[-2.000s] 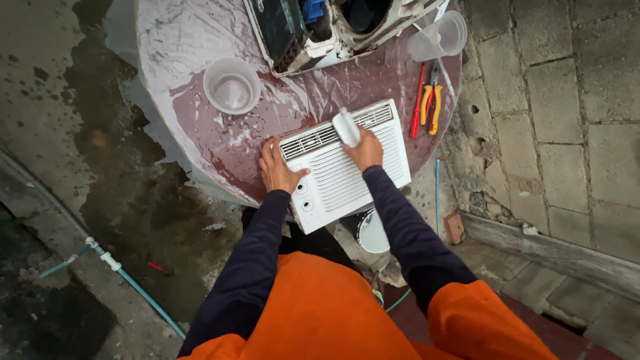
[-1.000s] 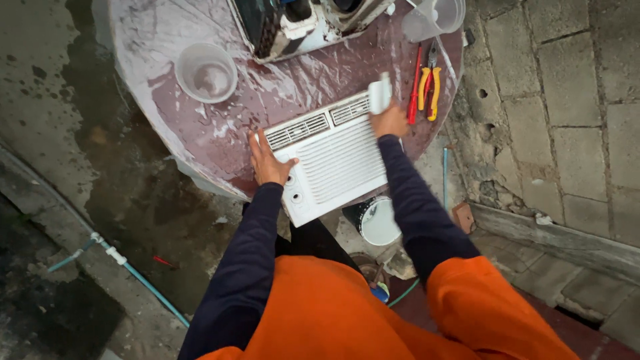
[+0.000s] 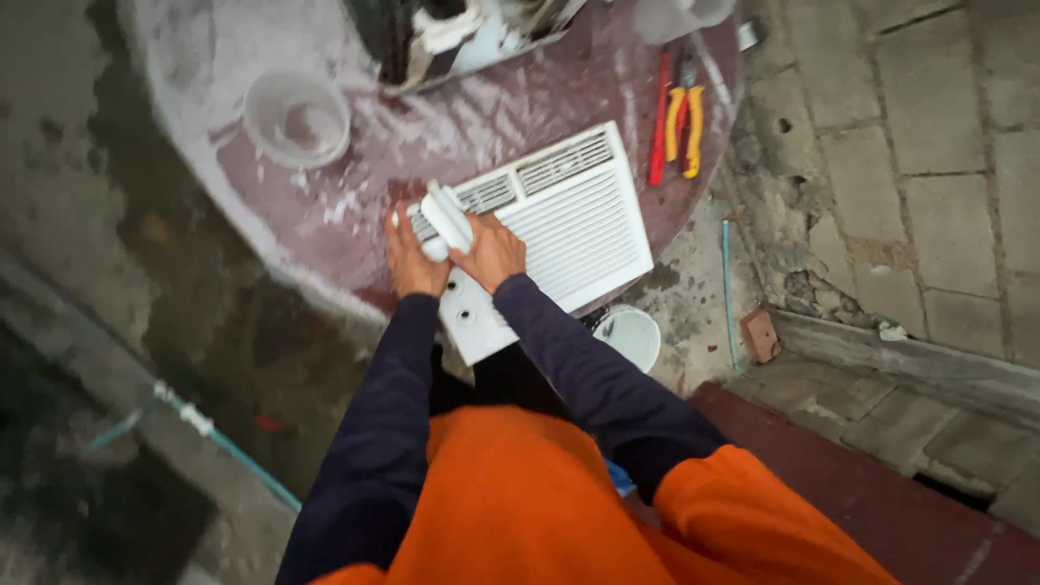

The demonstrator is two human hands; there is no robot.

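A white plastic louvred air-conditioner front panel (image 3: pixel 573 231) lies tilted across the near edge of the round table, its vent grilles away from me. My right hand (image 3: pixel 490 250) holds a white handled brush (image 3: pixel 445 218) over the left end of the vent grille; its bristles are hard to make out. At the panel's upper left corner, my left hand (image 3: pixel 413 256) grips the edge, close beside the brush. Two small round holes show in the panel below my hands.
On the round table (image 3: pixel 325 236) stand a translucent tub (image 3: pixel 296 119), an opened appliance unit (image 3: pixel 479 41) and another clear container (image 3: pixel 678 16). Yellow-handled pliers (image 3: pixel 684 122) and a red screwdriver (image 3: pixel 659 122) lie at the right. A white bucket (image 3: pixel 630 337) stands below the table edge.
My right hand has moved left with the brush, from the right end of the vent grille to its left end beside my left hand, which stays at the panel's left side.
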